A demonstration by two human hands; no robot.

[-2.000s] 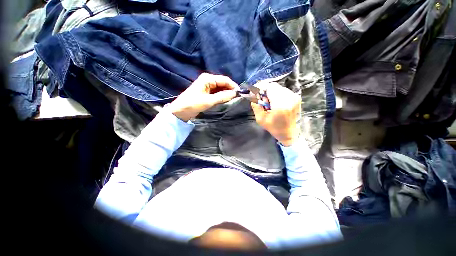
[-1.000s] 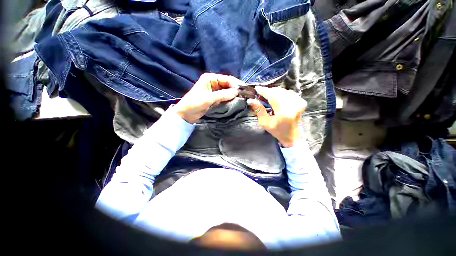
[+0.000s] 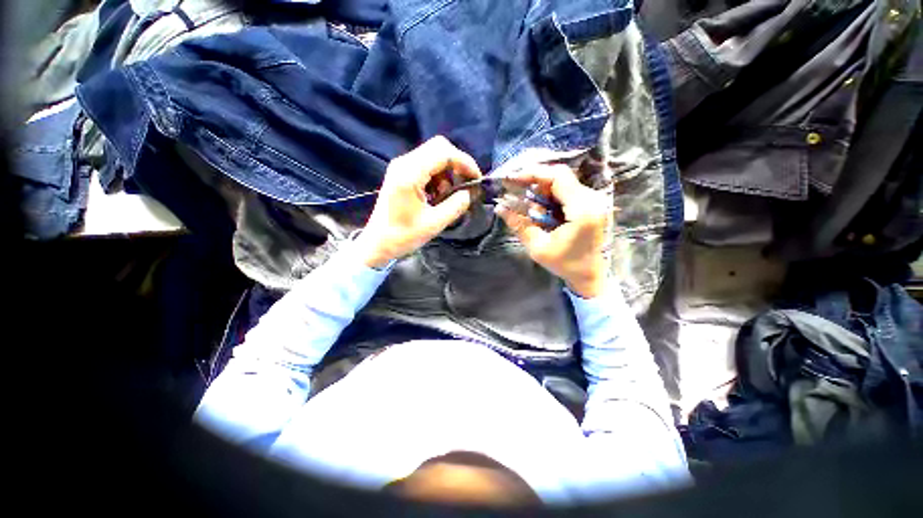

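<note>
A blue denim jacket [image 3: 450, 86] lies in front of me, its grey inside [image 3: 506, 293] towards my body. My left hand [image 3: 417, 205] pinches a small dark piece of the garment between thumb and fingers. My right hand [image 3: 567, 225] is close beside it, fingertips almost touching the left ones. It holds small thread snips [image 3: 544, 210], with blue parts showing between the fingers; the tips are too blurred to tell open from closed. The exact spot between the fingertips is partly hidden.
Black denim jackets [image 3: 749, 132] with brass-coloured buttons lie at the upper right. More blue and grey garments [image 3: 810, 364] are heaped at the lower right. Another blue garment [image 3: 51, 167] hangs at the far left over the pale table edge [image 3: 132, 214].
My left hand has curled and shifted slightly up around the dark piece. The snips, clearly seen two seconds ago, are now more within my right fingers. The jacket's edge near my right hand has shifted.
</note>
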